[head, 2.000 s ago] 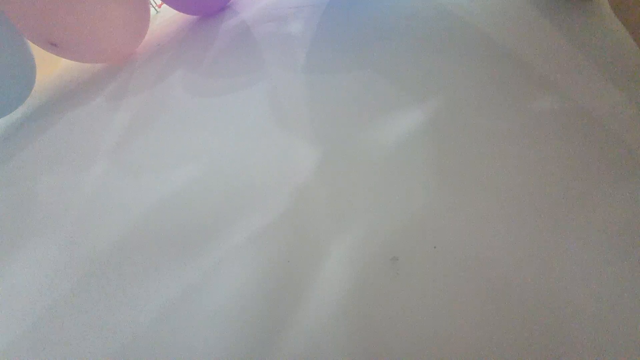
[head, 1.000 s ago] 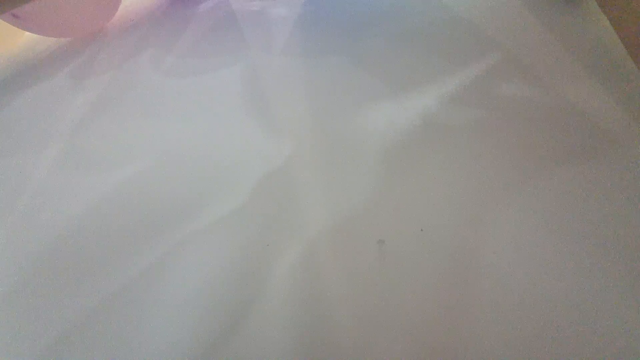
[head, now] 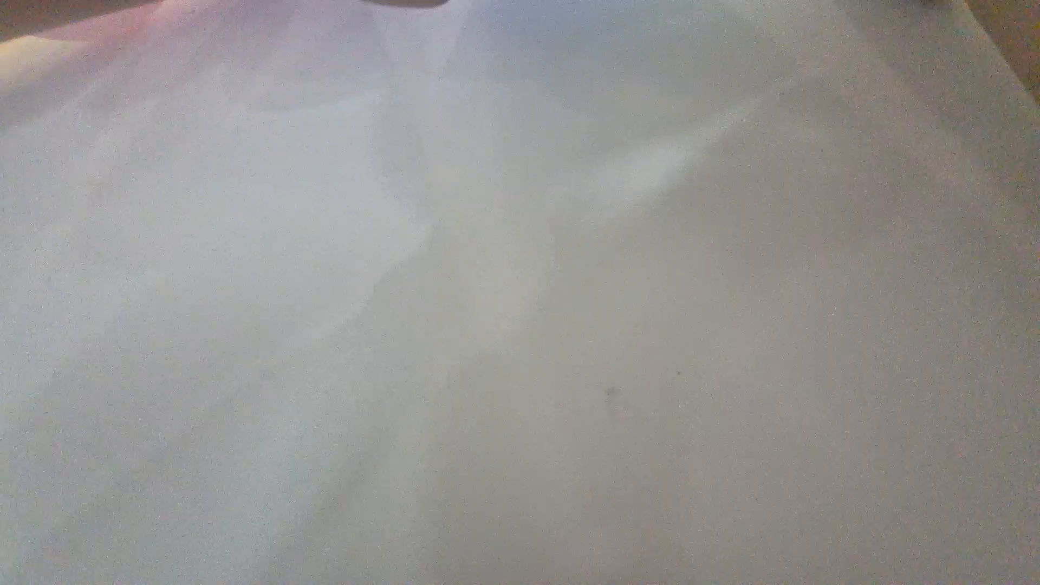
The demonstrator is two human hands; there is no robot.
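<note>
A large pale sheet (head: pixel 504 325), of paper or cloth, fills nearly the whole view, with soft creases, a bright streak and small dark specks on it. Along the top left edge runs a blurred brown shape (head: pixel 65 15), possibly part of my left arm. A narrow skin-toned edge (head: pixel 406 3) at the top, left of centre, may be part of a hand; its fingers and any hold are cut off. No clear view of my left hand is given. My right hand cannot be made out.
A pinkish rounded form (head: pixel 110 26), blurred, shows at the top left beyond the sheet. Past the sheet's slanting right edge lies a brown surface (head: pixel 1007 32). A small dark thing (head: pixel 934 2) touches the top edge near the right corner.
A brown shape and a skin-toned edge have come in at the top left. The purple and blue-grey balloon-like forms seen two seconds ago are out of view, and less of the pink one shows.
</note>
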